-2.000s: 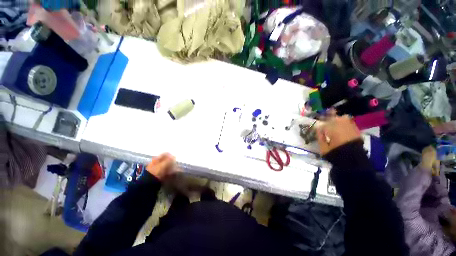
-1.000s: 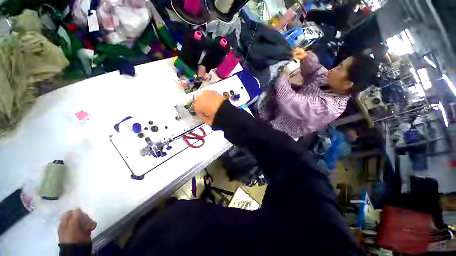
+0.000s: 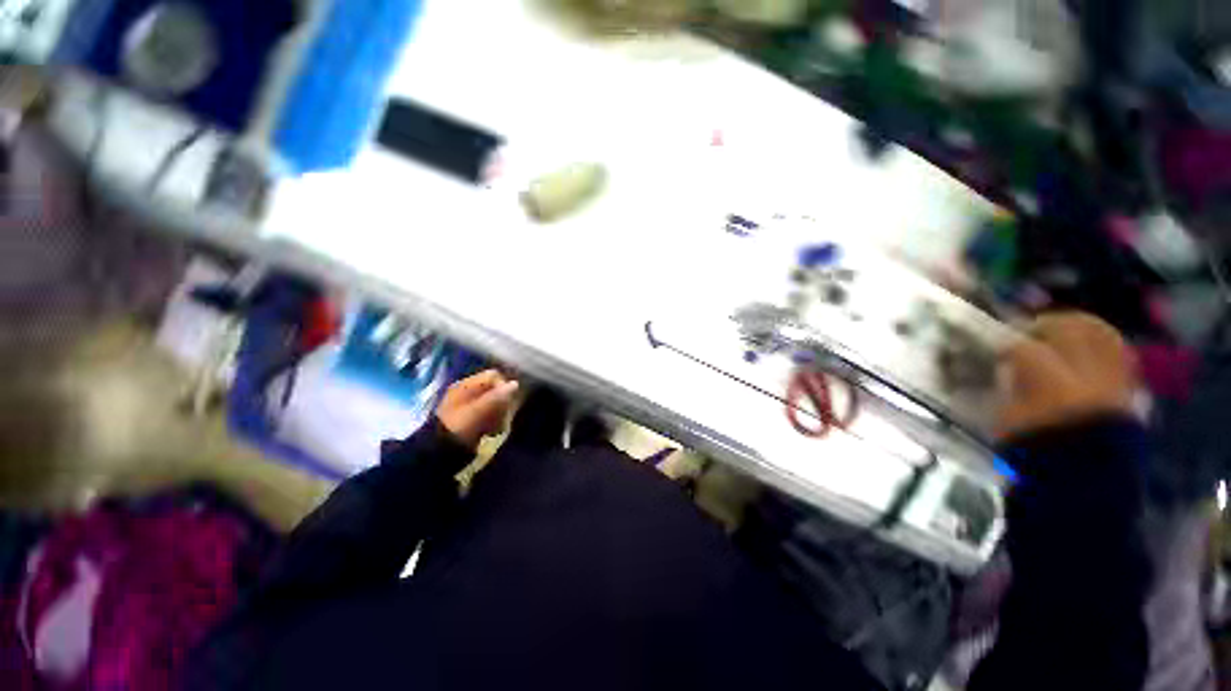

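My left hand (image 3: 478, 405) is at the table's front edge, beside the blue small-parts drawer (image 3: 382, 354), with its fingers bent together; whether it pinches something is too small to tell. My right hand (image 3: 1067, 371) is blurred at the right end of the table, by the sewing machine parts (image 3: 959, 351); what its fingers touch is hidden. A beige thread cone (image 3: 564, 192) lies on its side on the white table (image 3: 608, 290). Red-handled scissors (image 3: 819, 402) lie near small metal parts (image 3: 767, 324).
A black mobile phone (image 3: 438, 138) lies left of the cone. A dark-blue machine end (image 3: 182, 54) stands at the upper left, beside a bright-blue patch (image 3: 344, 81). Blurred garments (image 3: 932, 81) are heaped behind the table. Magenta fabric (image 3: 135, 581) is at the lower left.
The view has swung back left, so the phone, blue drawer and left machine end show again. The person at the right is largely out of view. Both hands remain at opposite ends of the table.
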